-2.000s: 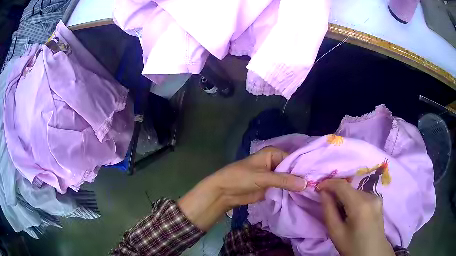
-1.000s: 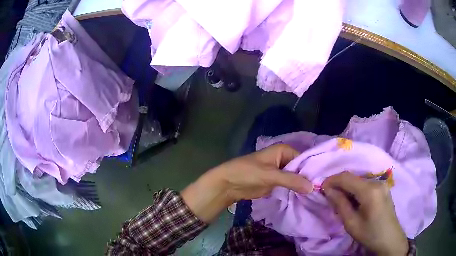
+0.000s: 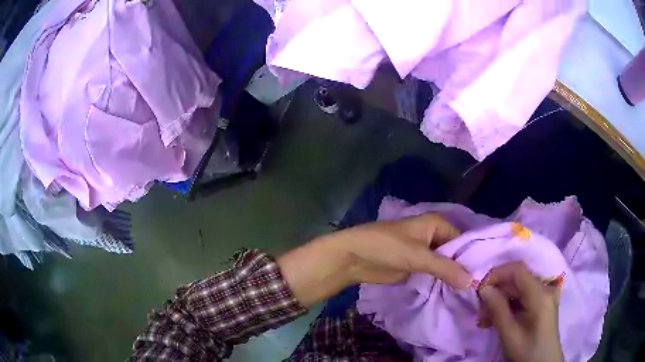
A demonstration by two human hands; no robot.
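Note:
A pink-lilac garment (image 3: pixel 417 322) lies bundled on my lap at the lower right, with a frilled edge. My left hand (image 3: pixel 396 254) pinches its cloth between thumb and fingers. My right hand (image 3: pixel 520 304) has its fingertips closed close beside my left thumb tip, at a small pink-red spot on the cloth. A yellow-orange flower (image 3: pixel 522 231) of the motif shows above my right hand, and another bit of it shows behind the fingers. The rest of the motif is hidden. I cannot make out a needle or thread between the fingertips.
More pink cloth (image 3: pixel 488 71) hangs over the edge of the white table (image 3: pixel 601 67), with a yellow tape along the rim. A pink thread cone (image 3: pixel 634 79) stands at the far right. A pink garment pile (image 3: pixel 120 120) lies over pale striped cloth (image 3: pixel 67 219) at the left.
The view has turned, so the table cloth and thread cone sit differently in it. Less of the motif shows; the brown figure seen earlier is now hidden. Both hands stay together on the cloth.

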